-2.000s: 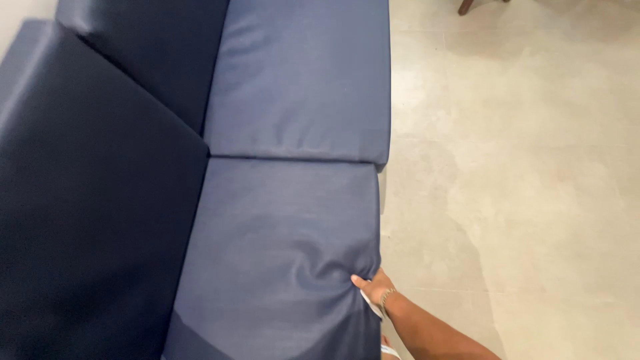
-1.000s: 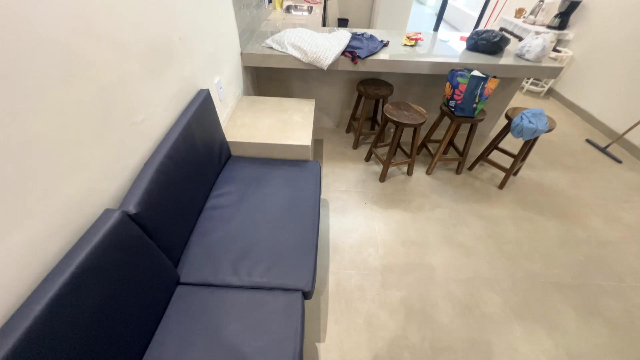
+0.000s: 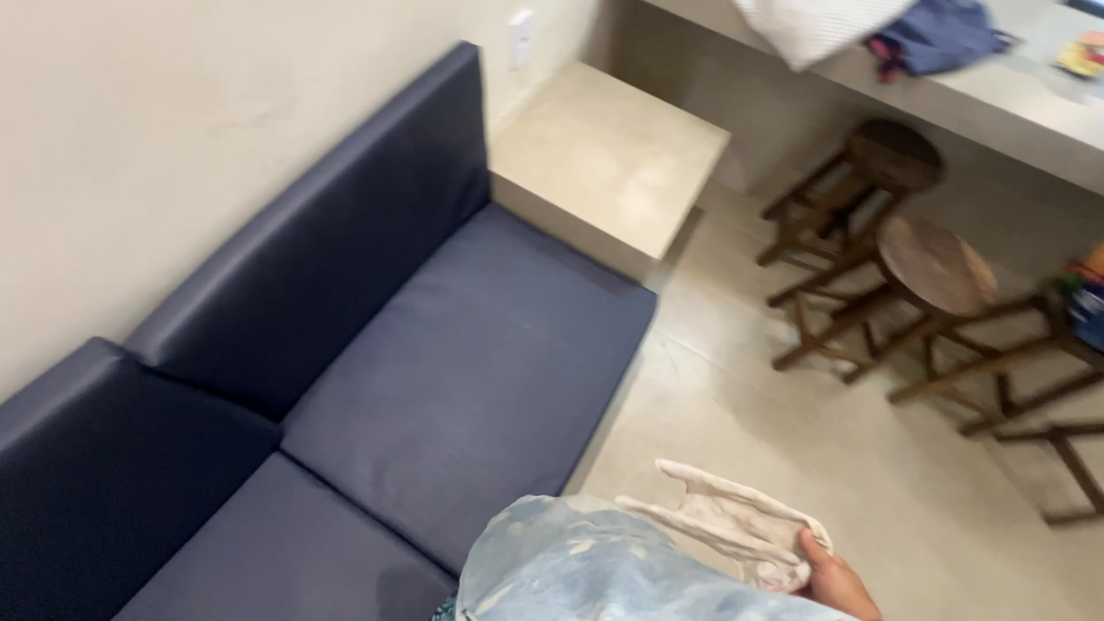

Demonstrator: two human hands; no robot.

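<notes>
At the lower right, my right hand (image 3: 835, 576) grips a cream cloth (image 3: 742, 526), its thumb on top of the folded edge. Light blue patterned fabric (image 3: 586, 569) fills the bottom middle, beside the cloth; whether it is clothing cannot be told. My left hand is out of sight. The navy seat cushions (image 3: 483, 371) of a sofa lie to the left of the cloth, with navy back cushions (image 3: 345, 233) upright along the wall.
A beige block side table (image 3: 612, 155) adjoins the sofa's far end. Wooden stools (image 3: 936, 263) stand under a counter (image 3: 992, 103) at the right. On the counter lie a white cloth (image 3: 819, 21) and a dark blue garment (image 3: 940, 39).
Two seconds ago a hand gripped the front edge of the near seat cushion; now my right hand is away from it, holding the cream cloth. The view has swung toward the side table and stools.
</notes>
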